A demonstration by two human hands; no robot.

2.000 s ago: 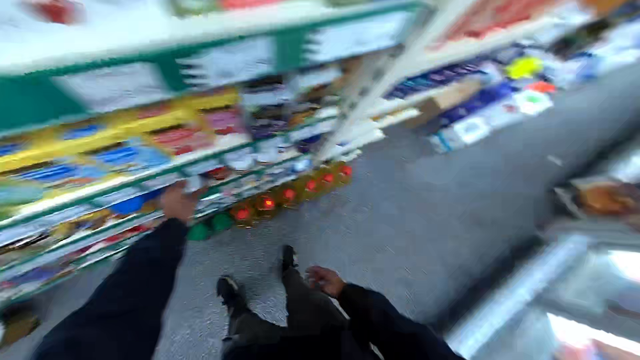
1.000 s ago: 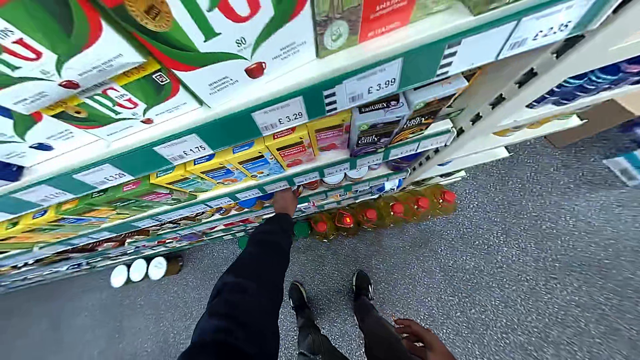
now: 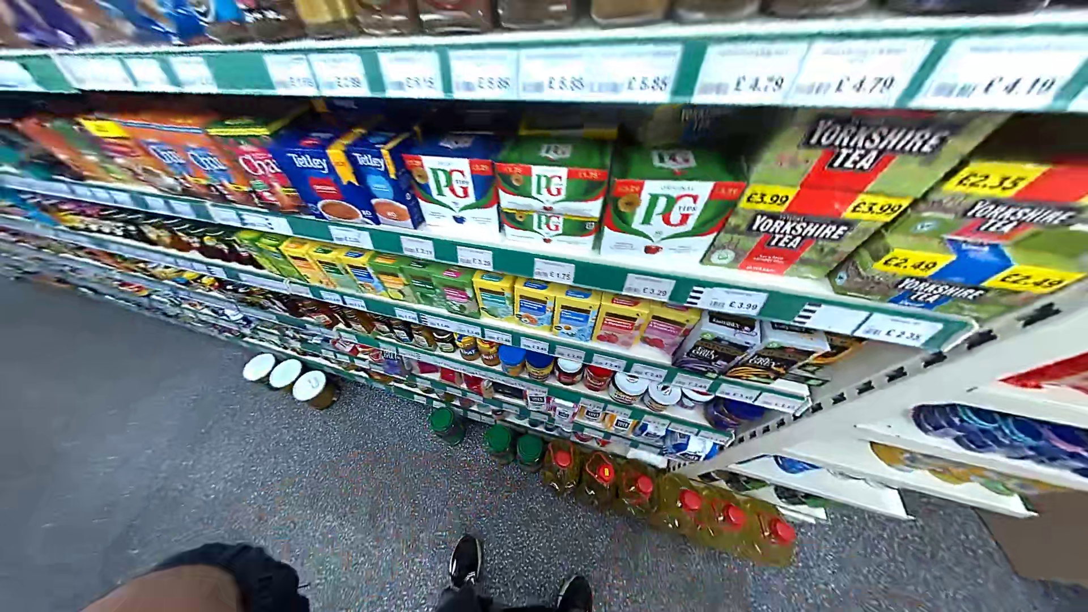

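Part of my left hand or wrist (image 3: pixel 174 592), with a dark sleeve cuff (image 3: pixel 255 575), shows close to the camera at the bottom left; its fingers are out of the frame, and no held thing is visible. My right hand is out of view. Beyond stand supermarket shelves with PG Tips tea boxes (image 3: pixel 667 208), Yorkshire Tea boxes (image 3: pixel 782 225) and Tetley boxes (image 3: pixel 319 174). Smaller yellow tea boxes (image 3: pixel 578 314) fill the shelf below, over a row of jars (image 3: pixel 629 387). Neither the hand nor the sleeve touches the shelves.
Large bottles of yellow oil with red caps (image 3: pixel 680 506) stand on the floor against the shelf base. Green-lidded containers (image 3: pixel 500 442) and white-lidded tubs (image 3: pixel 313 388) stand farther left. A cardboard box (image 3: pixel 1041 535) lies at the right edge. My shoes (image 3: pixel 466 561) are on the speckled floor.
My left hand, earlier reaching to the lower shelves, is away from them and close to the camera. My right hand has gone out of view. The view has swung to show more shelving.
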